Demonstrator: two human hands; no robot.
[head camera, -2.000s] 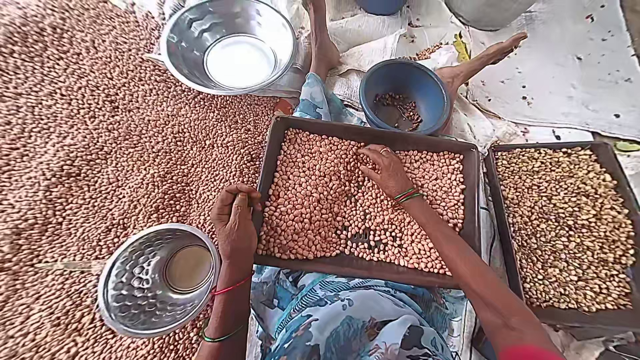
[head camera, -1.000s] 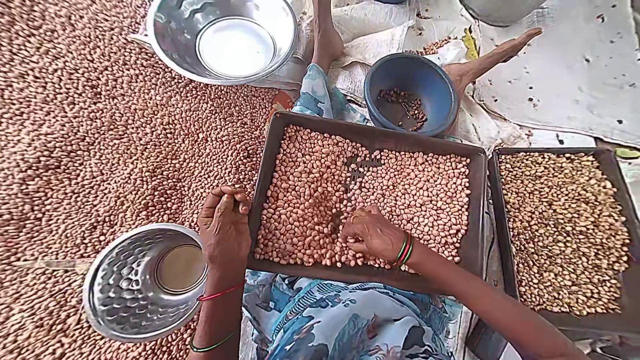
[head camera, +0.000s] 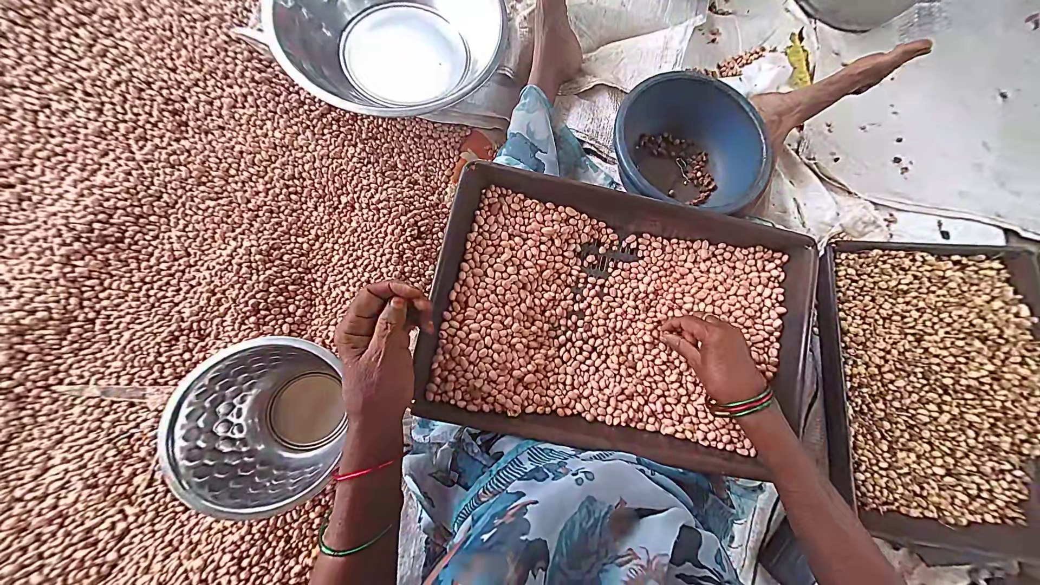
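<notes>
A dark rectangular tray (head camera: 626, 213) of pinkish-brown shelled peanuts (head camera: 504, 325) rests on my lap, over blue patterned cloth. My right hand (head camera: 715, 353) hovers over the peanuts in the tray's right half, thumb and fingertips drawn together; whether a peanut is between them cannot be told. At the tray's left edge is my left hand (head camera: 378, 349), fingers curled and thumb against the fingertips, with any small thing inside hidden. A dark patch of tray floor shows among the peanuts near the upper middle.
Loose peanuts (head camera: 203, 203) cover the ground at left. A dimpled steel bowl (head camera: 219, 431) lies tilted there; a larger steel basin (head camera: 284, 49) stands above. Beyond the tray is a blue bowl (head camera: 642, 106) with dark bits. A second tray (head camera: 837, 366) holds yellowish-brown kernels at right.
My right hand has moved from the tray's lower middle to the right over the peanuts. The bare patch near the upper middle was covered by peanuts or my hand two seconds ago.
</notes>
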